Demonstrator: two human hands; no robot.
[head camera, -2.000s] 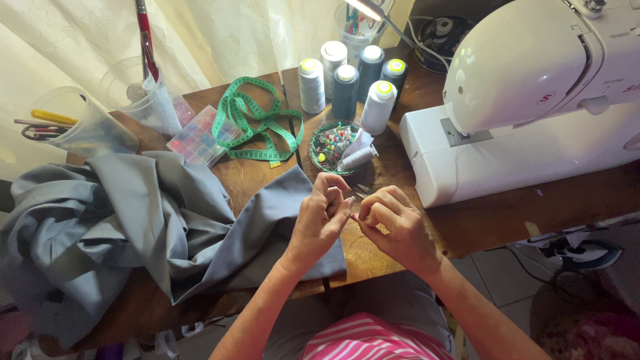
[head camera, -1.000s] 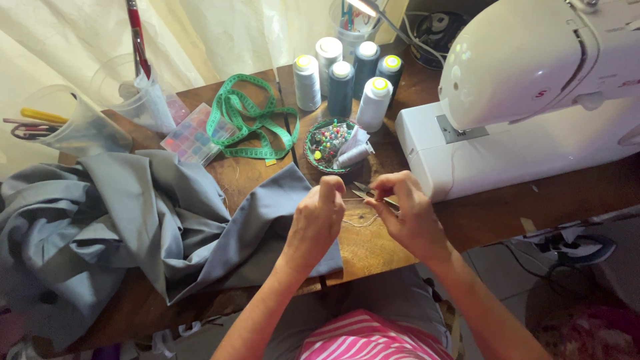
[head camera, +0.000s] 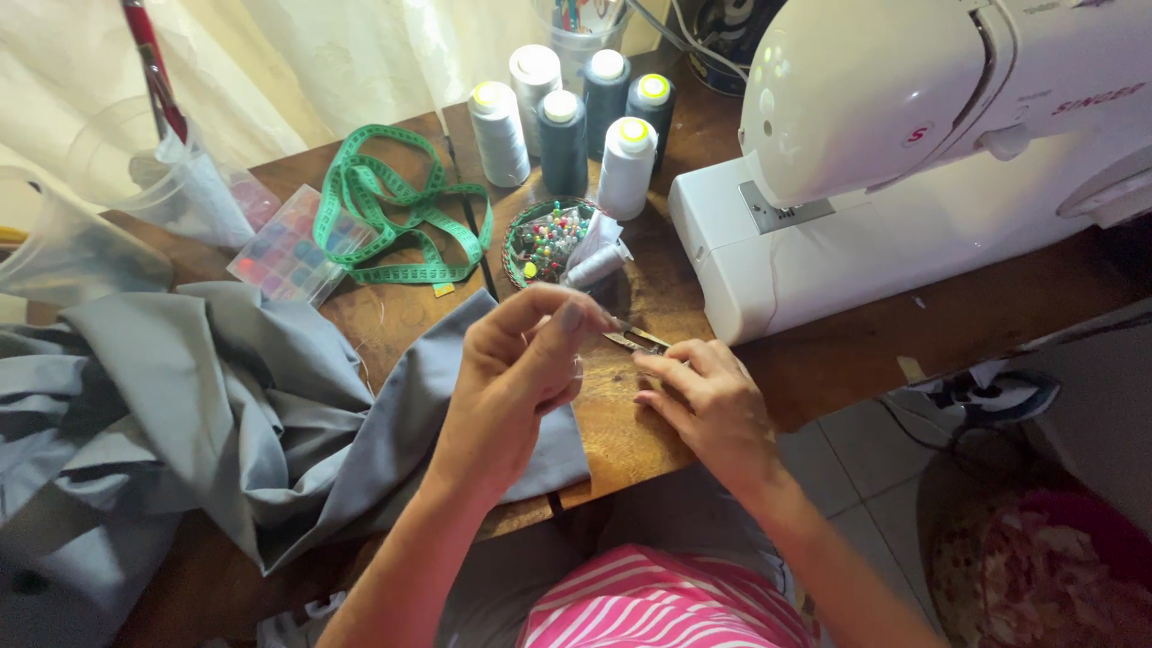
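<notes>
My left hand is raised over the table edge with thumb and index finger pinched together; what is between them is too small to make out. Just right of it, small metal thread snips lie on or just above the wood, and the fingers of my right hand touch their near end. Whether that hand grips them I cannot tell. Beyond my left hand stands a round basket of coloured-head pins, with a small thread spool on its right side. Grey fabric spreads to the left, partly under my left forearm.
A white sewing machine stands at right. Several thread cones are behind the basket. A green tape measure, a clear bobbin box and plastic cups sit at left. An iron is at lower right, below the table.
My hands were close together two seconds ago. The snips showed at my right fingers one second ago; now that hand is lower and spread flatter beside them.
</notes>
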